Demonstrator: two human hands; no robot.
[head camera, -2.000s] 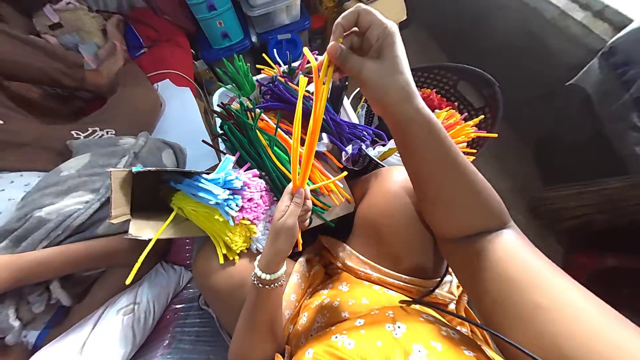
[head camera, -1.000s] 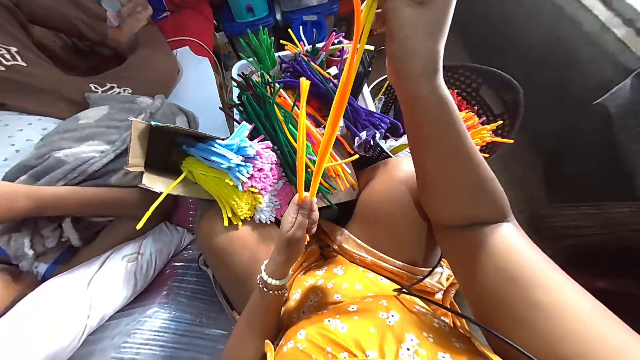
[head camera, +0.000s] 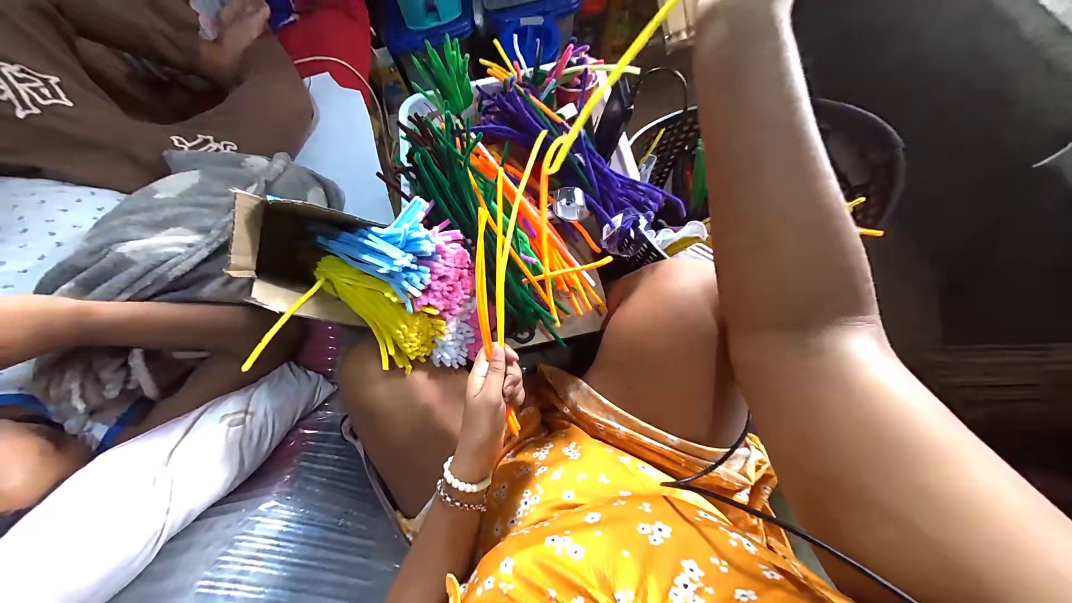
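My left hand (head camera: 496, 378), with two bracelets on its wrist, grips a few orange and yellow pipe cleaners (head camera: 500, 276) that stand up from the fist. My right hand (head camera: 744, 5) is mostly cut off by the top edge; its fingers are hidden. A yellow pipe cleaner (head camera: 615, 74) runs from near it down to a bend, where it loops with an orange one. Beyond my left hand lie bundles of blue (head camera: 387, 251), pink (head camera: 448, 272) and yellow pipe cleaners (head camera: 381, 314) in a cardboard box (head camera: 244, 243). Green (head camera: 444, 184), orange and purple ones (head camera: 578, 159) fill a white basket (head camera: 410, 109).
A dark perforated basket (head camera: 871, 142) stands behind my right forearm. At the left are another person's arm (head camera: 126, 328), a grey blanket (head camera: 167, 226) and a white pillow (head camera: 167, 477). A black cable (head camera: 796, 528) crosses my lap. Blue containers (head camera: 528, 25) stand at the back.
My right hand has risen from above the basket to the top edge of the view. The long yellow strand now slants upward, apart from the strands in my left hand, which stays near my lap.
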